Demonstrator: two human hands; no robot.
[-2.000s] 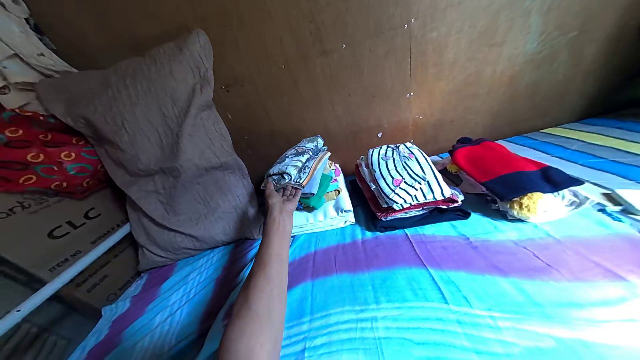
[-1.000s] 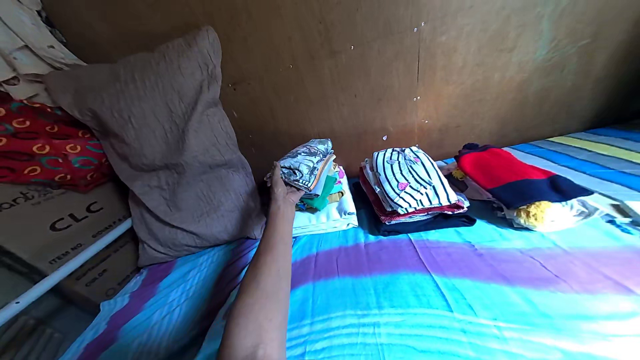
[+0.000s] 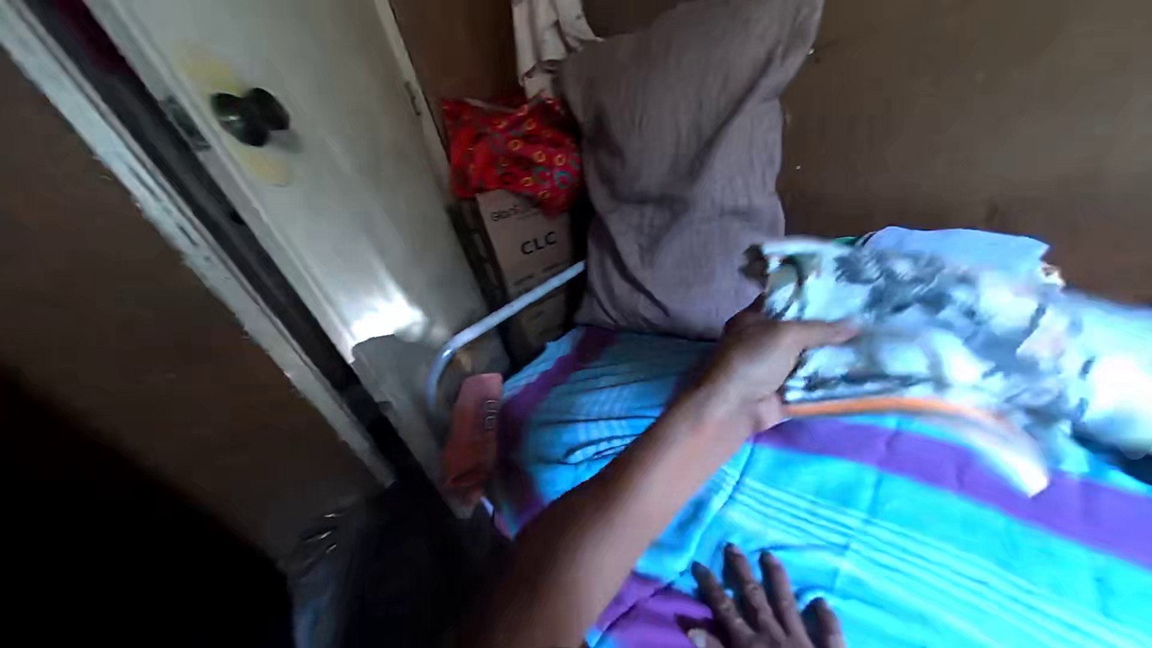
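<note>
My left hand (image 3: 760, 364) grips the near-left edge of a stack of folded clothes (image 3: 927, 315). A grey-and-white patterned cloth lies on top, with an orange edge below it; motion blurs the stack. My right hand (image 3: 765, 607) rests palm down, fingers spread, on the blue and purple striped bedsheet (image 3: 882, 513) at the bottom of the view. Behind the held stack a light blue folded cloth (image 3: 963, 243) shows, and white cloth (image 3: 1116, 360) lies at the right edge.
A grey-brown pillow (image 3: 684, 162) leans upright against the wooden wall (image 3: 972, 108). Left of it are a red patterned cloth bundle (image 3: 522, 153), a cardboard box (image 3: 526, 238) and a white metal bed rail (image 3: 513, 310). A door with a dark knob (image 3: 250, 117) stands further left.
The view has swung left, bringing the door into sight. My left hand has lifted patterned clothes from the pile it was touching by the wall. My right hand has come into view.
</note>
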